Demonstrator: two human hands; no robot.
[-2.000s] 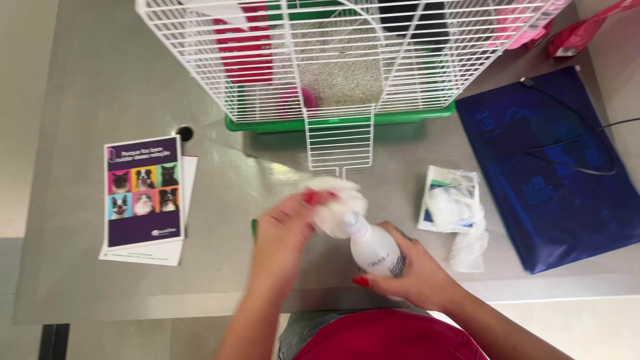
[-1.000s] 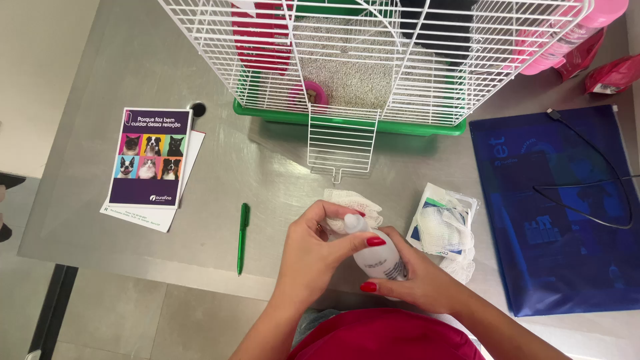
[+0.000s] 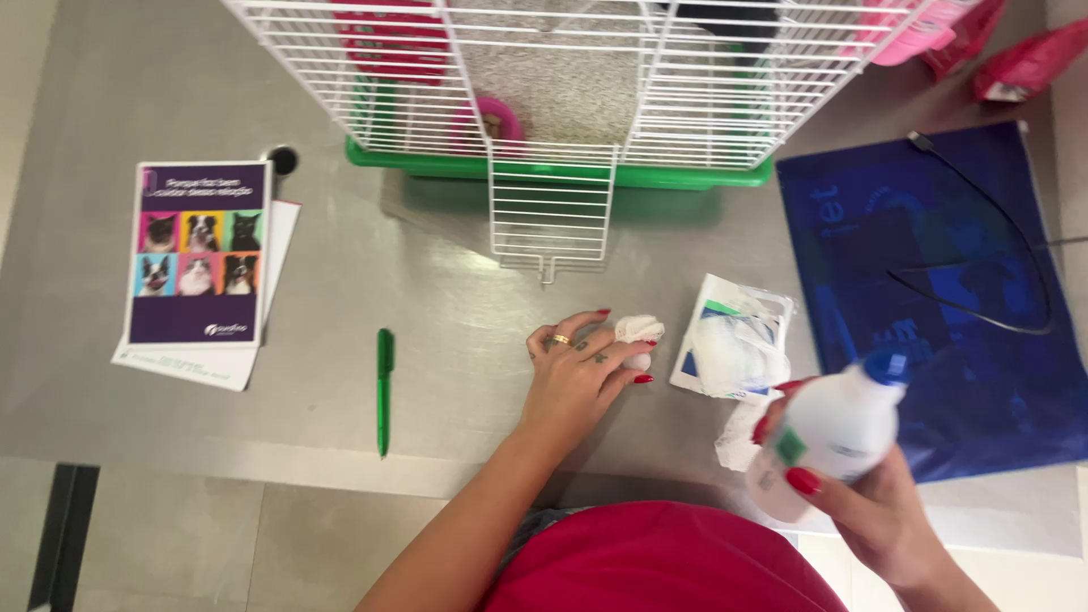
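My left hand (image 3: 578,370) rests low over the metal table, its fingertips around a small white cap (image 3: 637,361) and touching a folded piece of white gauze (image 3: 639,328). In my right hand (image 3: 867,510) is a white plastic bottle (image 3: 833,442) with a blue top, tilted and slightly blurred. Between the hands lies an opened packet (image 3: 695,340) with white gauze or cotton (image 3: 739,353) on it. Another piece of gauze (image 3: 738,435) lies just below the packet, partly behind my right hand.
A white wire cage (image 3: 552,161) on a green base stands ahead, its small door folded down toward me. A green pen (image 3: 384,391) and printed leaflets (image 3: 200,319) lie left. At right are a blue plastic folder (image 3: 935,425), a black cable (image 3: 1011,221) and red pouches (image 3: 1033,64).
My hands have moved apart. The bottle has gone right with my right hand, while my left hand is now down at the table by the gauze. A blue top now shows on the bottle.
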